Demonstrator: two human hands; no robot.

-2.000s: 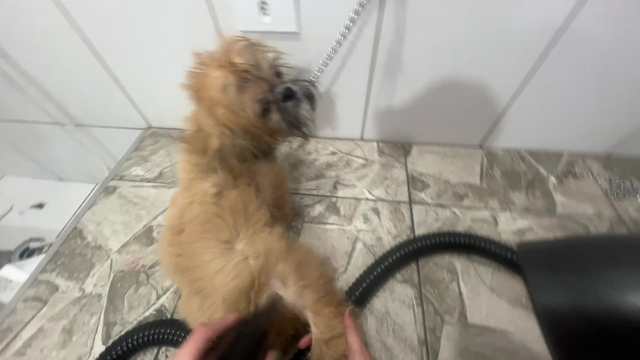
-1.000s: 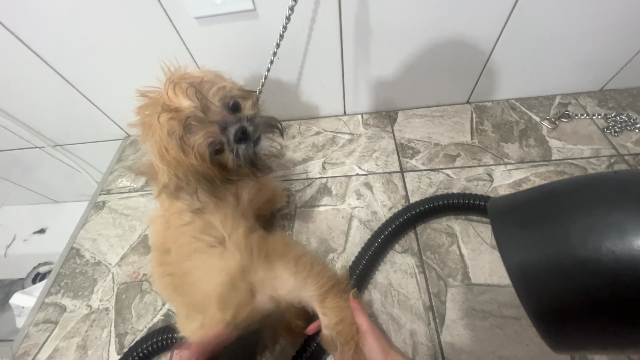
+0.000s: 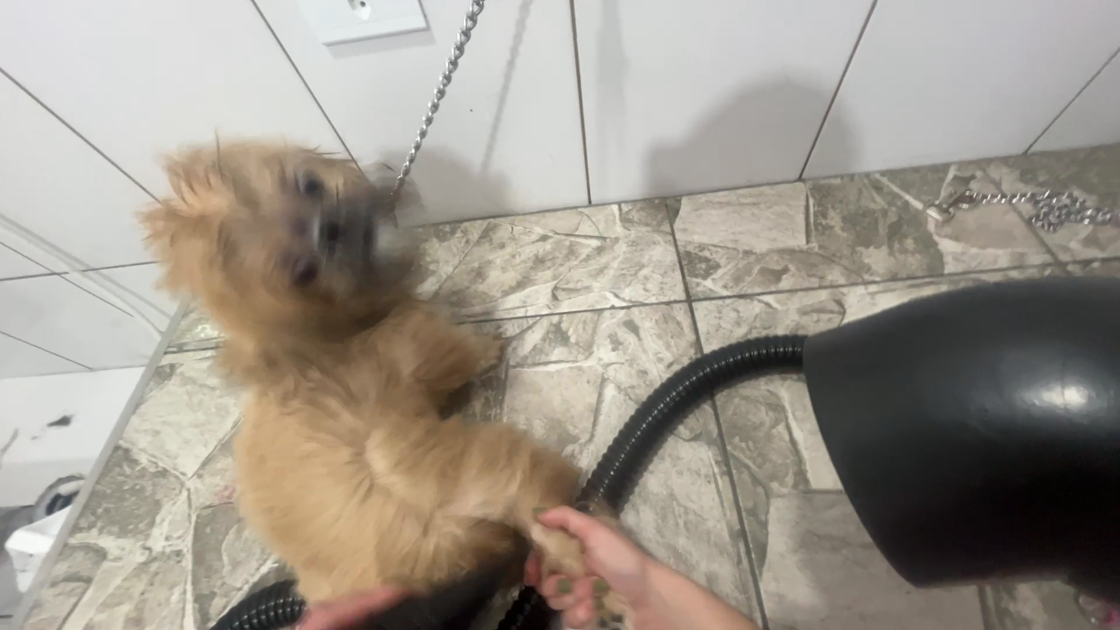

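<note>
A small tan dog (image 3: 350, 455) with a darker muzzle is on the stone-patterned tile table, its fluffy head blurred by motion. My right hand (image 3: 586, 560) is closed around one of its legs, near the paw. At the bottom, my left hand (image 3: 354, 608) is blurred and partly cut off, beside a black nozzle (image 3: 455, 599) under the dog's body; its grip cannot be made out. A black corrugated hose (image 3: 656, 411) curves from behind my right hand to the large black dryer housing (image 3: 971, 429). A metal chain (image 3: 437, 96) runs up from the dog's neck area.
White wall tiles (image 3: 717, 87) with an outlet plate (image 3: 363, 19) stand behind the table. A second chain (image 3: 1050, 208) lies at the back right. Beyond the table's left edge (image 3: 101, 464), a white surface and a white object (image 3: 33, 547) are lower down.
The dog's head, turned toward the right two seconds ago, now faces the camera more. My right hand has closed around the leg, where its fingers were straighter a second ago.
</note>
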